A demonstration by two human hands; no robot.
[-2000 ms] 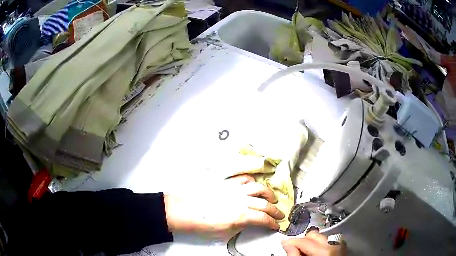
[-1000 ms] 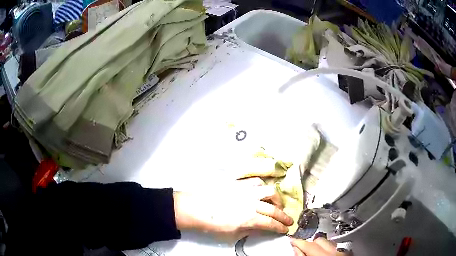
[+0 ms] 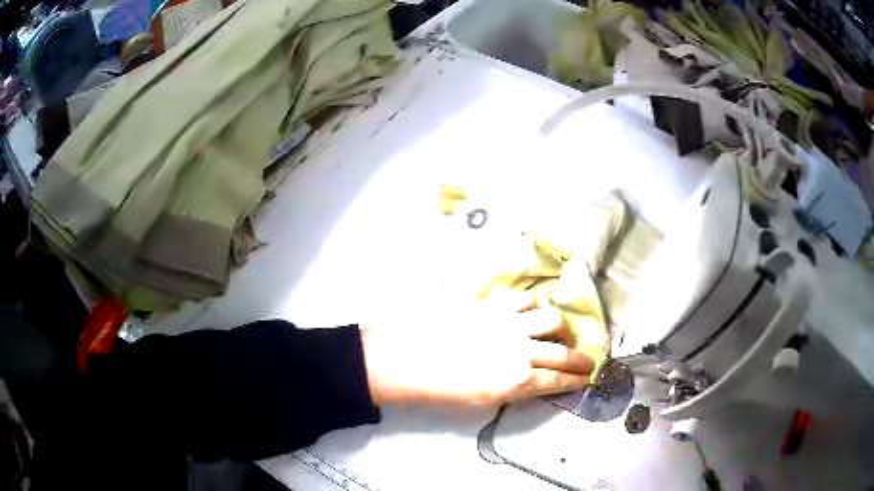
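Note:
My left hand [image 3: 470, 360], in a dark sleeve, lies flat with its fingers curled on the yellow garment piece [image 3: 585, 302]. The fingertips are close to the needle area of the sewing machine [image 3: 695, 264], pressing the cloth on the bed. The cloth is bunched, with a grey-beige part beside the machine head. The shiny round plate [image 3: 613, 388] shows right of the fingertips, with a small dark round part [image 3: 637, 417] beside it. The exact needle contact is too small to tell. My right hand is not in view.
The stack of panels [image 3: 172, 163] lies at the left. A small ring [image 3: 476, 219] and a yellow scrap [image 3: 451, 199] lie mid-table. A tub [image 3: 508, 38] and a cloth heap [image 3: 690, 62] are behind. A red clip [image 3: 795, 432] is at right.
My right hand, earlier beside the needle area, has left the picture. My left hand remains on the cloth. The table and machine appear slightly higher in the view.

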